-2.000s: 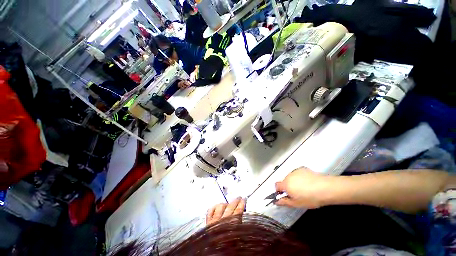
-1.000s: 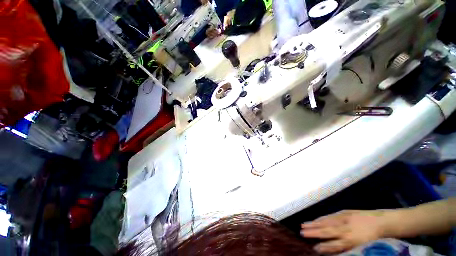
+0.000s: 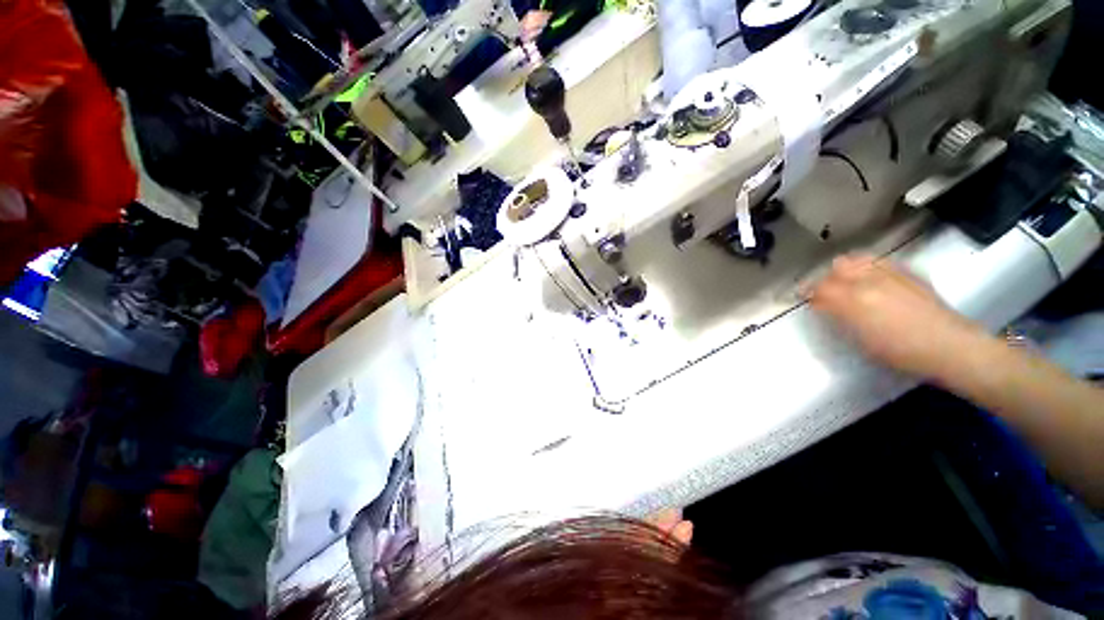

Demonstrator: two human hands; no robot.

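My right hand (image 3: 881, 317) lies palm down on the bed of the cream sewing machine (image 3: 775, 158), below its arm. Its fingertips reach a small thin item that I cannot make out; the thread snips are not clearly visible. Only a few fingertips of my left hand (image 3: 672, 524) show at the table's front edge, mostly hidden by hair. The needle and presser foot area (image 3: 624, 317) has no fabric under it that I can see. White cut pieces (image 3: 351, 454) lie on the table's left end.
A white table (image 3: 533, 400) runs under the machine. A white tape strip (image 3: 799, 139) hangs from the head. A dark pad (image 3: 1011, 188) lies by the handwheel (image 3: 960, 137). A red plastic bag (image 3: 61, 145) hangs at the left. Another sewing machine (image 3: 424, 79) stands behind.
My right hand has moved from below the table edge up onto the machine bed, where the snips lay in view one second ago. My left fingertips have come into view.
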